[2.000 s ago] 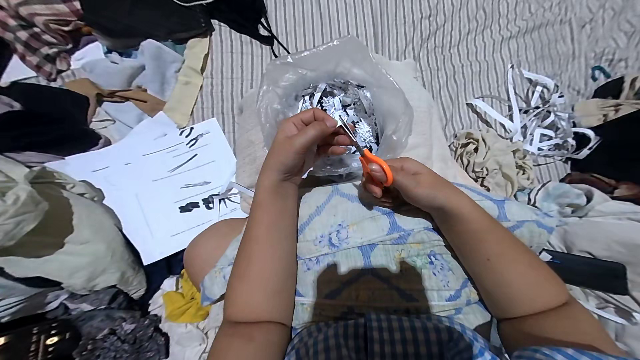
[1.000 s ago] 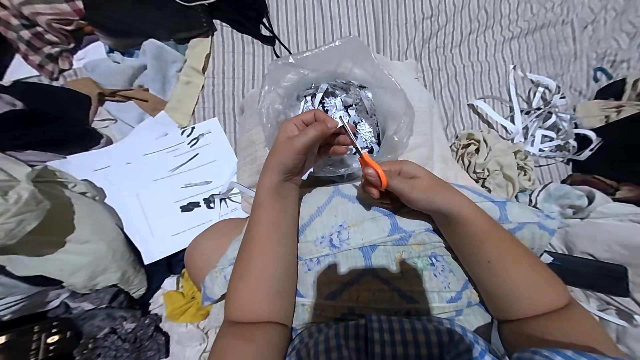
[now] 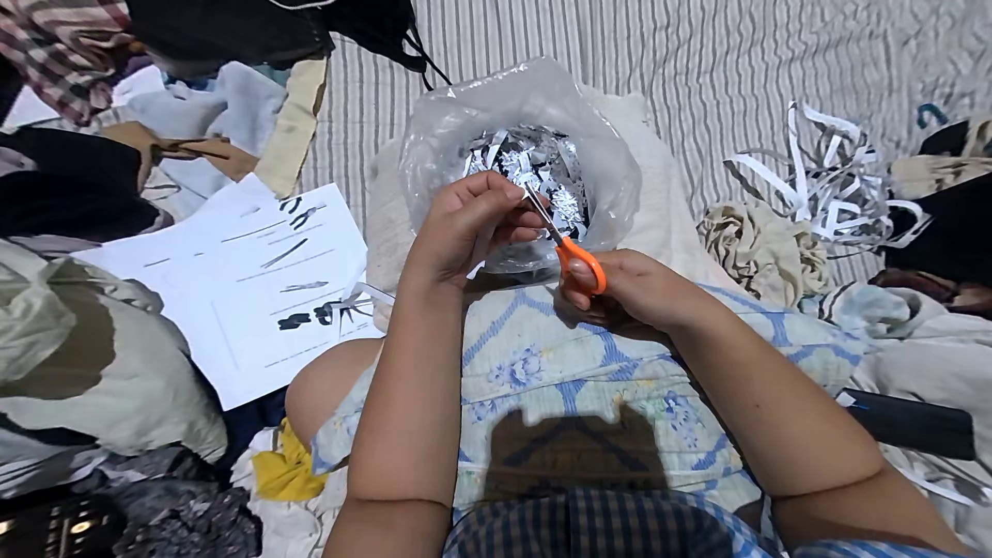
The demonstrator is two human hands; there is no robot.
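Observation:
My right hand [image 3: 612, 287] holds scissors with orange handles [image 3: 581, 267], their blades pointing up and left over a clear plastic bag [image 3: 604, 155]. The bag stands with its mouth spread, and cut bits of white and dark paper [image 3: 570, 205] fill its middle. My left hand [image 3: 480, 217] is at the blade tips, thumb and forefinger pinched together. A narrow pale strip, probably paper, shows below its fingers; what lies right between the fingertips is too small to tell.
Printed paper sheets [image 3: 232, 287] lie at the left beside heaped clothes [image 3: 93, 349]. A tangle of white paper strips [image 3: 837, 178] is at the right, above a crumpled beige cloth [image 3: 763, 252]. A dark flat object [image 3: 907, 422] rests near my right forearm. A striped sheet [image 3: 697, 46] spreads behind.
Both hands stay over the near side of the bag. The scissors have shifted only slightly, and the angle between their blades looks different from two seconds ago.

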